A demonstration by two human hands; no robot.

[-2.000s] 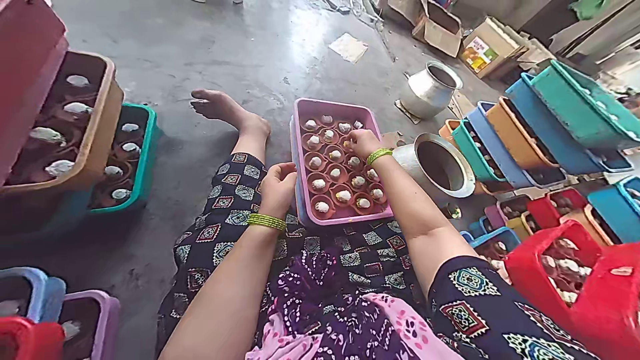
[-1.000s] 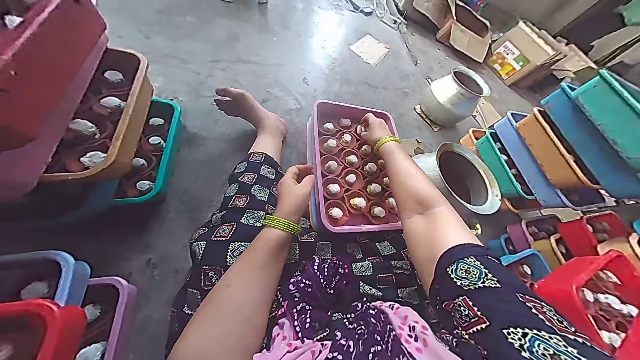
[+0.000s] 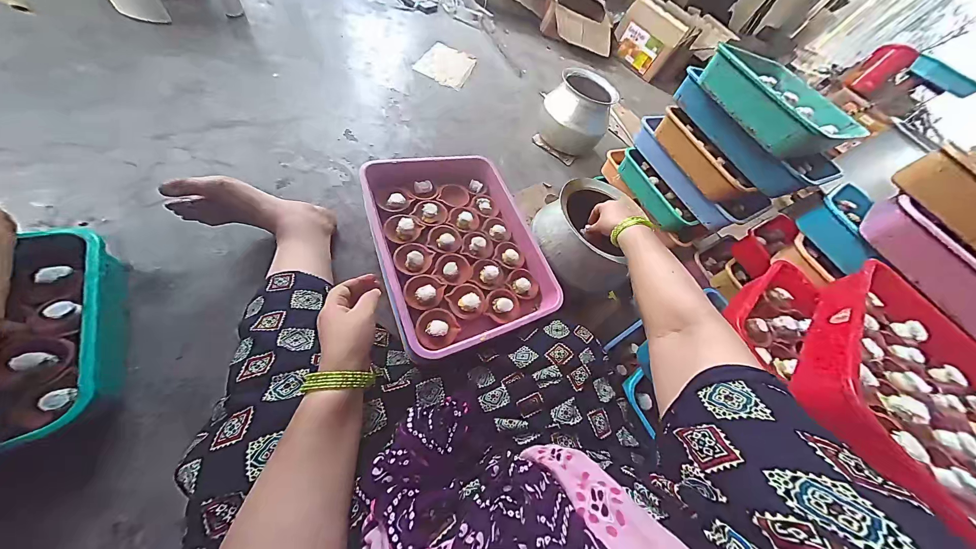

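A pink plastic tray (image 3: 428,353) rests at my lap, holding rows of small clay cups (image 3: 438,329), nearly all with a white, cotton-like tuft inside. One clay cup (image 3: 455,197) near the far edge shows no tuft. My left hand (image 3: 351,313) is beside the tray's left edge, fingers curled; whether it touches the rim or holds anything is unclear. My right hand (image 3: 610,219) is at the mouth of a metal pot (image 3: 560,232) right of the tray, fingertips pinched together. Something small and pale may be between them, but I cannot tell.
A second metal pot (image 3: 573,114) stands farther off. Stacked coloured trays (image 3: 778,114) fill the right side, with red trays (image 3: 823,366) nearer. A green tray (image 3: 95,335) of clay cups is at left. Cardboard boxes (image 3: 656,38) and a flat paper piece (image 3: 445,65) lie beyond.
My right hand has moved from the tray's far right corner to the mouth of the nearer metal pot. My left hand stays by the tray's left side.
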